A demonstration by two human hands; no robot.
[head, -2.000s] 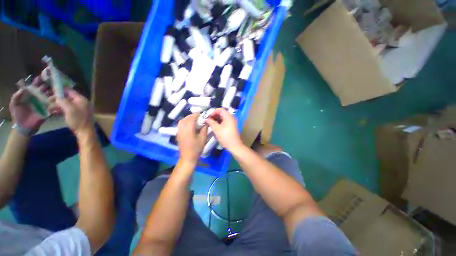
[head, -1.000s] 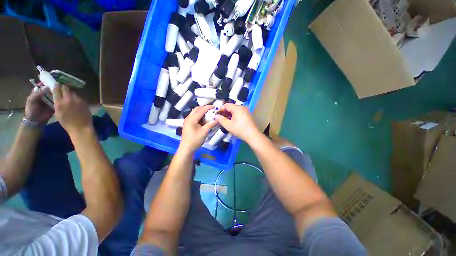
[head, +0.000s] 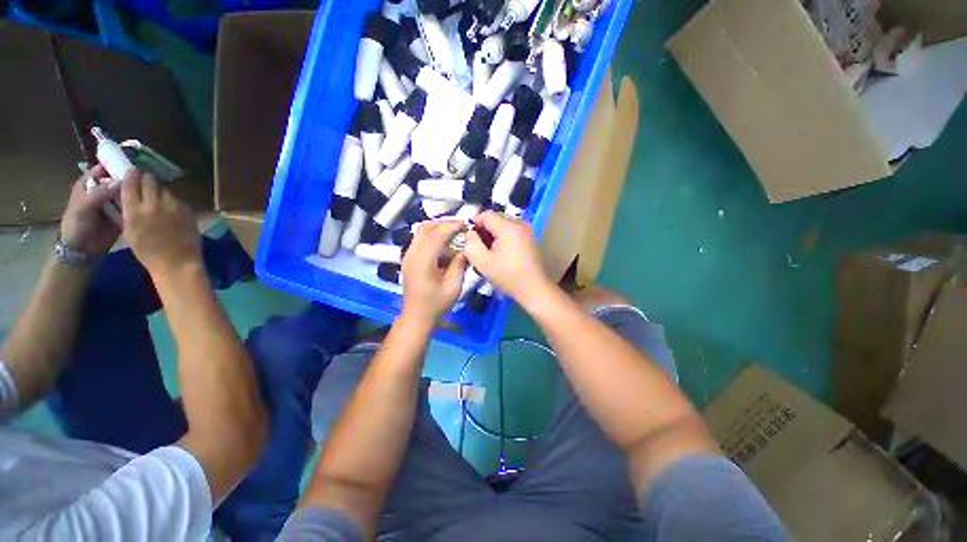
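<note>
My left hand (head: 433,270) holds a small white handheld device (head: 459,239) over the near end of the blue tote. My right hand (head: 509,254) is at the same device, with its fingertips pinched on its end. The fingers hide most of the device. The blue tote (head: 278,228) holds many white tubes with black ends, such as one white-and-black unit (head: 347,182) along the left side. A white paper slip (head: 439,132) lies on the units. Opened pieces with green strips lie at the far right corner.
At the left, a neighbour's hands (head: 154,222) hold a white device. An open brown carton (head: 250,116) stands left of the tote. A carton with loose pieces (head: 758,116) is at the upper right. More cartons (head: 790,445) lie at the lower right on the green floor.
The tote and its units sit slightly farther right in view. My hands stay together at the device, with small shifts of the fingers. The neighbour's hands and device have also moved a little.
</note>
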